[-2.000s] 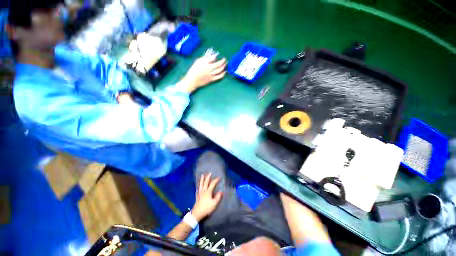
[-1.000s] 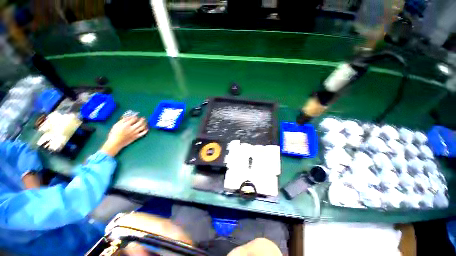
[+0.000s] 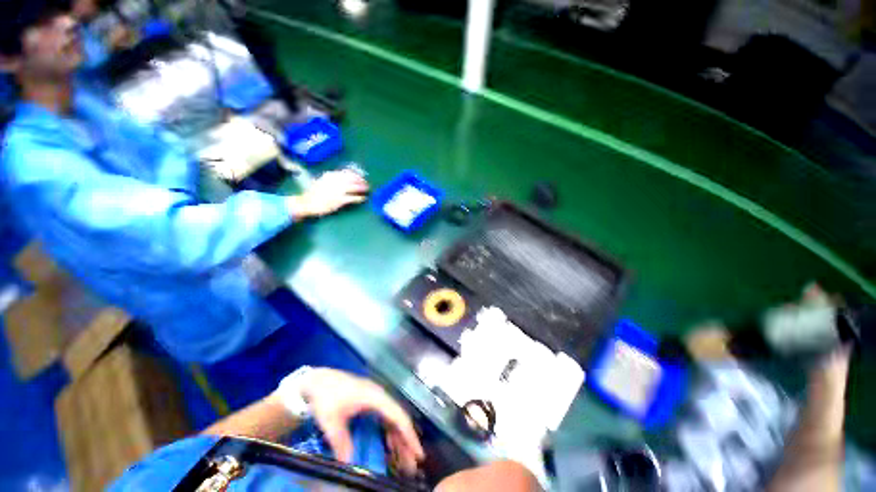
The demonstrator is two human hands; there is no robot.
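Observation:
My left hand (image 3: 360,408) is empty, fingers apart and bent, in front of the bench edge at lower centre. My right hand (image 3: 828,332) is blurred near the right rim, closed around the electric screwdriver (image 3: 751,340), whose tan band points left. The white fixture (image 3: 523,380) sits at the bench edge, with a black ring (image 3: 477,417) at its front. The dark base plate (image 3: 417,297) with a yellow ring lies left of it. Behind is the black screw tray (image 3: 615,272).
A blue parts bin (image 3: 669,399) stands right of the fixture, another blue bin (image 3: 408,202) beyond the tray's left end. A blurred clear blister tray (image 3: 735,418) is at lower right. A person in a blue smock (image 3: 144,221) works at left, a hand on the bench. Cartons (image 3: 120,413) stand on the floor.
The view has swung right, then back left. My left hand has lifted from my leg towards the bench edge. My right hand has come up to the screwdriver, which hung free one second ago.

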